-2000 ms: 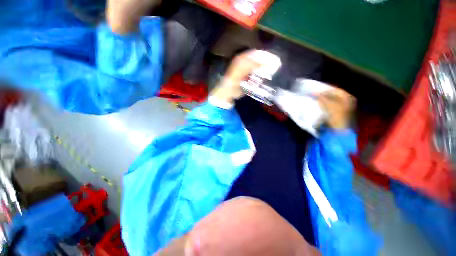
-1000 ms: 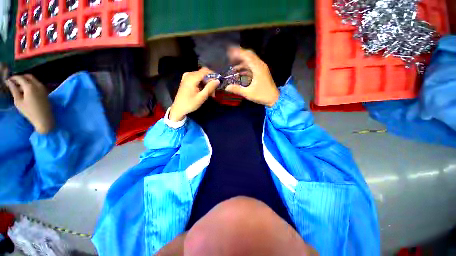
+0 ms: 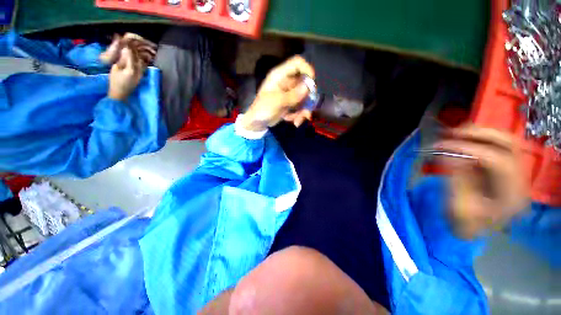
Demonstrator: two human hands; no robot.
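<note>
My left hand (image 3: 280, 95) is raised above the lap, its fingers closed around a shiny silver ring-like part (image 3: 311, 92). My right hand (image 3: 486, 178) is strongly blurred, beside the front edge of the red-orange tray with loose parts. A thin silver piece (image 3: 444, 153) sticks out to the left from its fingertips. A tangled heap of loose silver parts (image 3: 538, 67) lies on that red-orange tray (image 3: 495, 101) at the right.
The green bench (image 3: 375, 24) runs across the top. A compartment tray (image 3: 243, 26) with round silver parts in pockets is at upper left. A coworker's hands (image 3: 127, 61) and blue sleeves are at left. A small white crumpled thing (image 3: 347, 106) lies beyond my left hand.
My hands were together on a metal part one second ago; now they are apart, the right one far to the right near the tray. The view has turned, and a blue-coated shape shows at lower left.
</note>
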